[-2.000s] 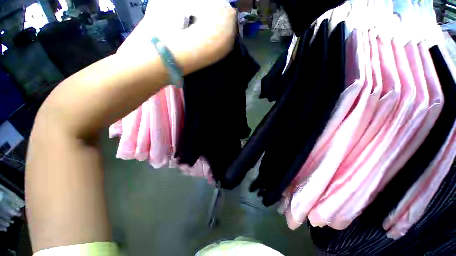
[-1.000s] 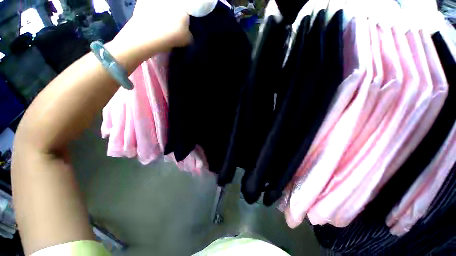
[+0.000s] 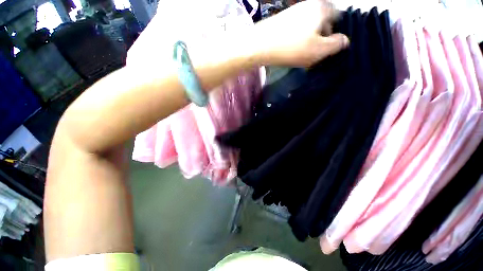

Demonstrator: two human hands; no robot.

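Observation:
My left hand (image 3: 320, 39), bare, with a jade-coloured bangle on the wrist, reaches across from the left. Its fingers and thumb are closed at the upper edge of a black garment (image 3: 296, 122). The fingertips are blurred against the dark cloth. Several plain black garments hang packed together there, their lower ends fanned to the left. Several pale pink tops (image 3: 402, 153) hang directly right of them. My right hand is not in view.
More pink tops (image 3: 185, 140) hang left, partly behind my forearm. Dark striped garments (image 3: 392, 260) hang at the lower right. A metal rack leg (image 3: 236, 211) stands on the grey-green floor (image 3: 175, 211). Pale garments (image 3: 16, 211) are at the left edge.
My left hand has moved right, and the black garments that hung apart are now bunched against the others beside the pink tops. The pink tops behind my forearm are more exposed.

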